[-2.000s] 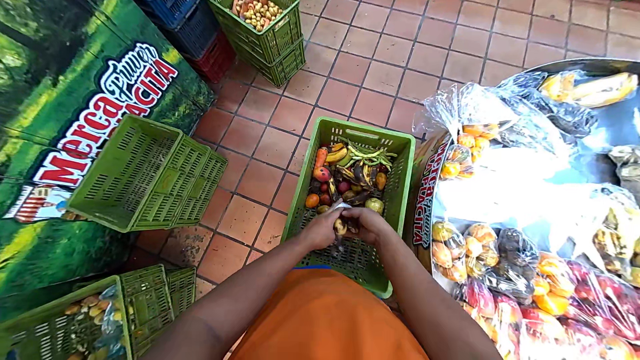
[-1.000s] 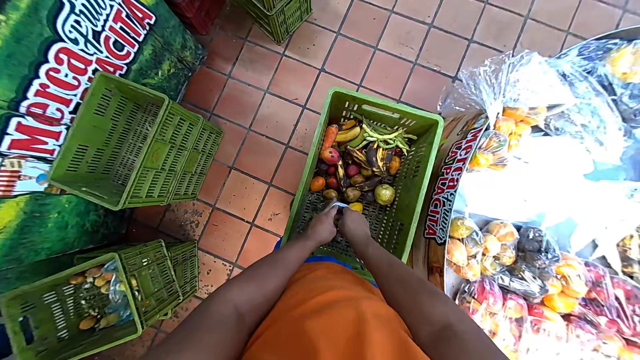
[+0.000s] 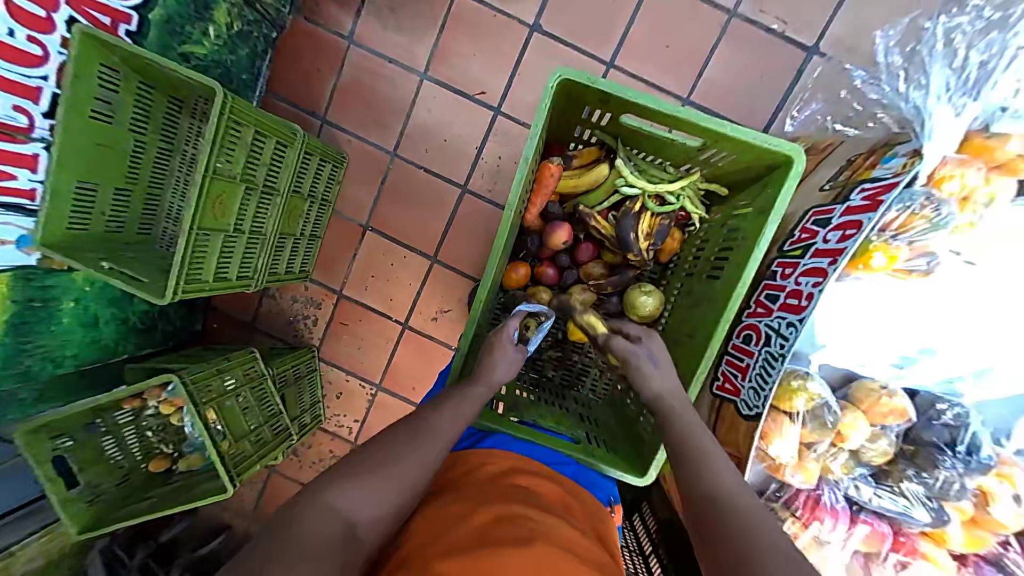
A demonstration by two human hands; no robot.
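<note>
My left hand point(image 3: 502, 348) holds a small clear plastic bag point(image 3: 534, 324) by its rim, with something dark inside that I cannot make out. Between the fingers of my right hand point(image 3: 640, 356) is a yellow-brown, blurred piece of produce point(image 3: 590, 322), perhaps a banana. Both hands are over a green plastic crate point(image 3: 680, 100). At the crate's far end lie a carrot point(image 3: 544, 192), bananas point(image 3: 584, 178), green bean pods point(image 3: 652, 180) and blackened bananas point(image 3: 636, 232). Nearer are dark red round fruits point(image 3: 558, 235), an orange fruit point(image 3: 517, 275) and a pale green round fruit point(image 3: 644, 302).
Stacked green crates point(image 3: 240, 192) stand at the left. Below them, another crate point(image 3: 120, 496) contains some produce. A display with a printed side panel point(image 3: 808, 288) borders the main crate on the right, bearing bagged fruit point(image 3: 832, 424). Tiled floor point(image 3: 408, 264) shows between the stacks and the crate.
My hands, close together in the earlier frames, are now apart, the right one with the yellow-brown produce. The view has moved closer to the crate.
</note>
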